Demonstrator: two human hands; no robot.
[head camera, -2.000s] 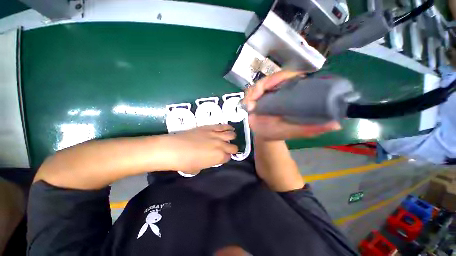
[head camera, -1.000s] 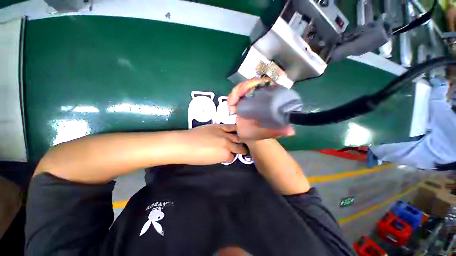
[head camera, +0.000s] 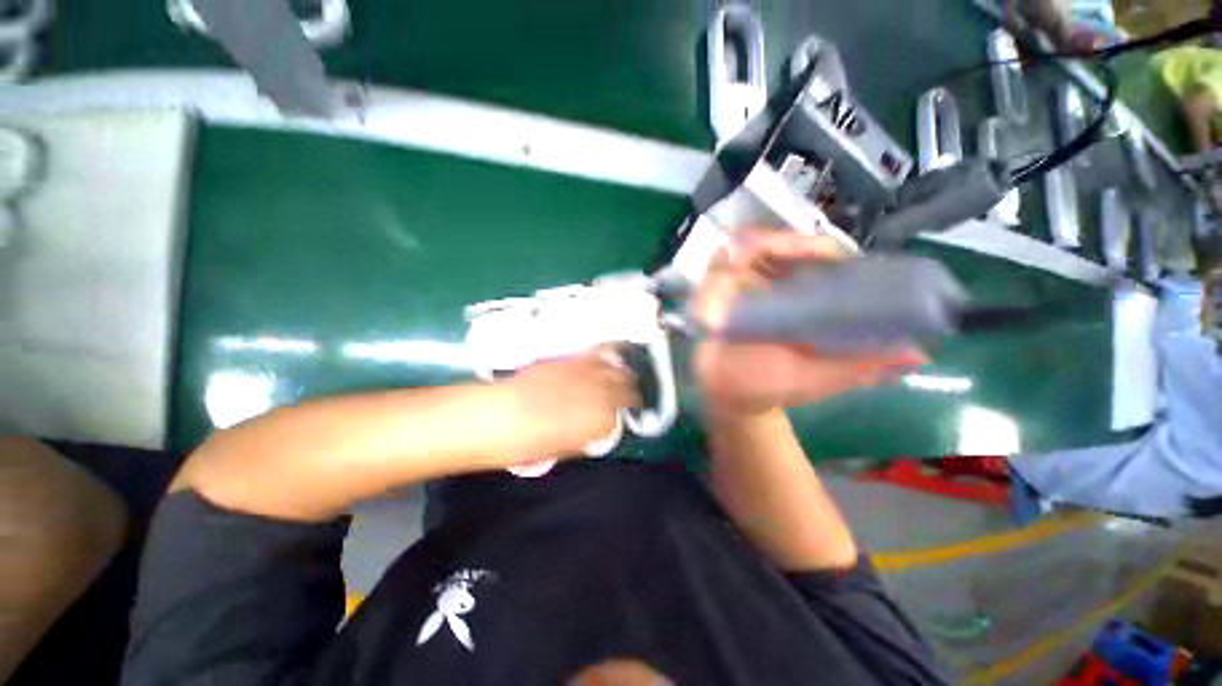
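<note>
White plastic loop housings (head camera: 567, 326) lie side by side on the green surface in front of me, blurred. My left hand (head camera: 583, 399) rests over their lower loops and holds them. My right hand (head camera: 753, 328) is closed around the grey electric screwdriver (head camera: 858, 306), held roughly level. Its front end points left at the disc end of the rightmost housing; blur hides whether the bit touches a screw. The silver screw feeder (head camera: 791, 188) stands just behind my right hand, which partly hides it.
A second grey screwdriver (head camera: 942, 201) rests by the feeder's right side. Waiting housings (head camera: 736, 81) lie beyond the pale rail (head camera: 536, 142). A white board (head camera: 101, 268) is at the left. A neighbour's blue sleeve (head camera: 1126, 449) is at the right, near black cables (head camera: 1102, 114).
The view has shifted, showing more of the far lane. The screwdriver has tilted flatter and sits further right relative to the housings. My left hand still holds the housings.
</note>
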